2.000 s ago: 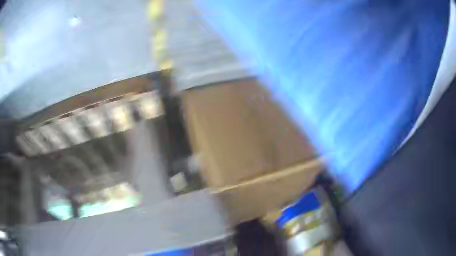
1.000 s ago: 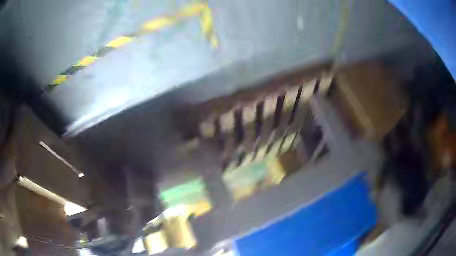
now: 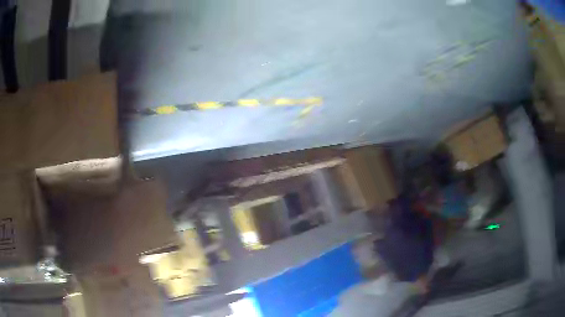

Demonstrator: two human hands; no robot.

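Note:
Neither of my hands is in view. The frame is blurred and appears upside down. Large tan cartons (image 3: 62, 124) fill the left side, with a darker brown carton face (image 3: 111, 217) beside them. Dark printed marks show on the carton at the far left edge. A smaller tan carton (image 3: 477, 141) is at the right, and another tan carton (image 3: 373, 176) is near the middle. What any carton holds cannot be told.
Grey floor (image 3: 260, 56) with yellow-black striped tape (image 3: 207, 106) crosses the top. A bright blue surface (image 3: 310, 278) is at the bottom middle. Blurred people (image 3: 402, 238) are beside it. A pale post (image 3: 531, 192) is at the right.
The view has swung, so the striped tape lies more level and large cartons now show at the left. The big blue surface at the upper right has shrunk to the corner.

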